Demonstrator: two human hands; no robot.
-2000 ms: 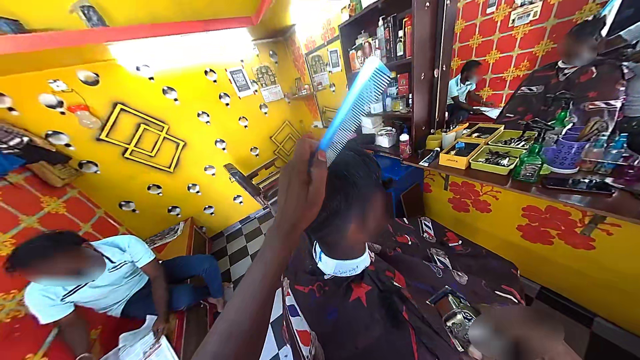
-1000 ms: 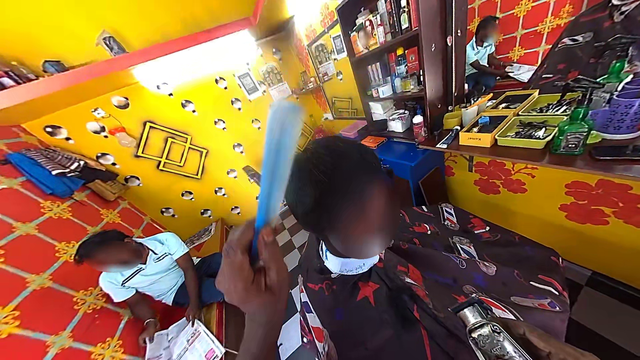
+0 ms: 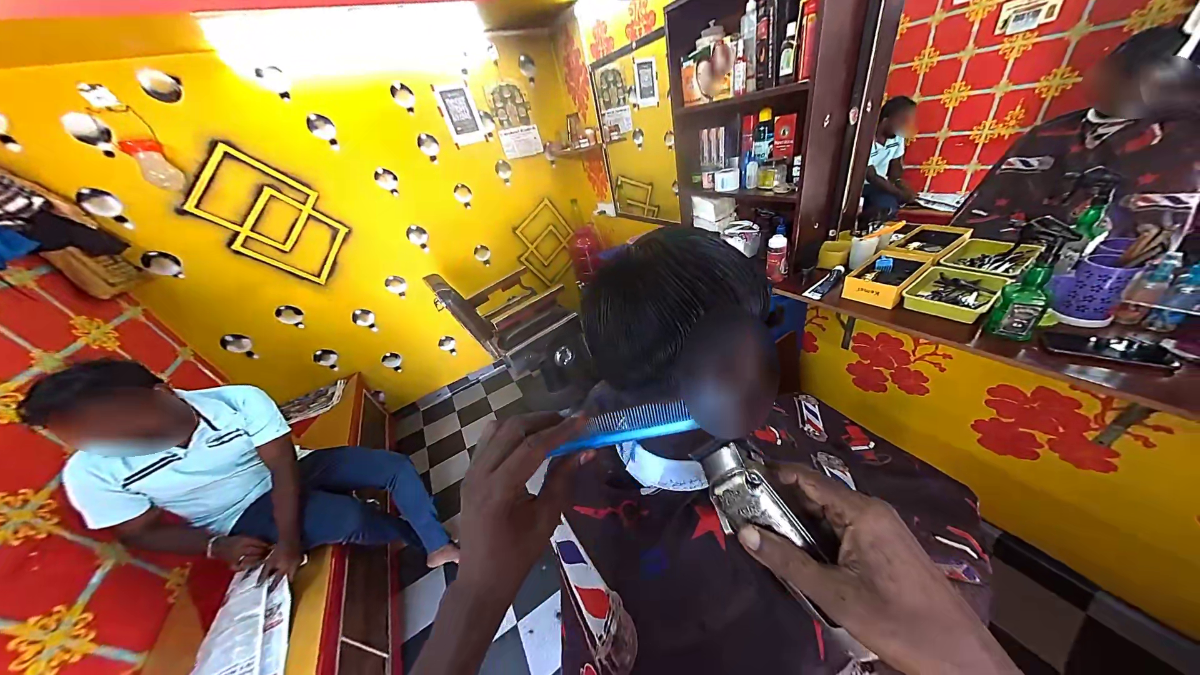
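Observation:
A seated person's dark-haired head is at the centre, with a white neck strip round the neck and a dark patterned barber's cape over the body. My left hand grips one end of a blue comb, held roughly level at the lower hair, teeth upward. In my right hand is a metal hair clipper, its head near the neck strip and the lower face. Whether the clipper touches the skin cannot be told.
At the left, another person sits on a bench with a newspaper. A counter on the right bears trays of clips, a green spray bottle and a purple basket. Behind stand shelves and a barber chair.
My left hand has lowered the comb from an upright hold beside the head to the nape. The clipper in my right hand has moved up and in toward the neck.

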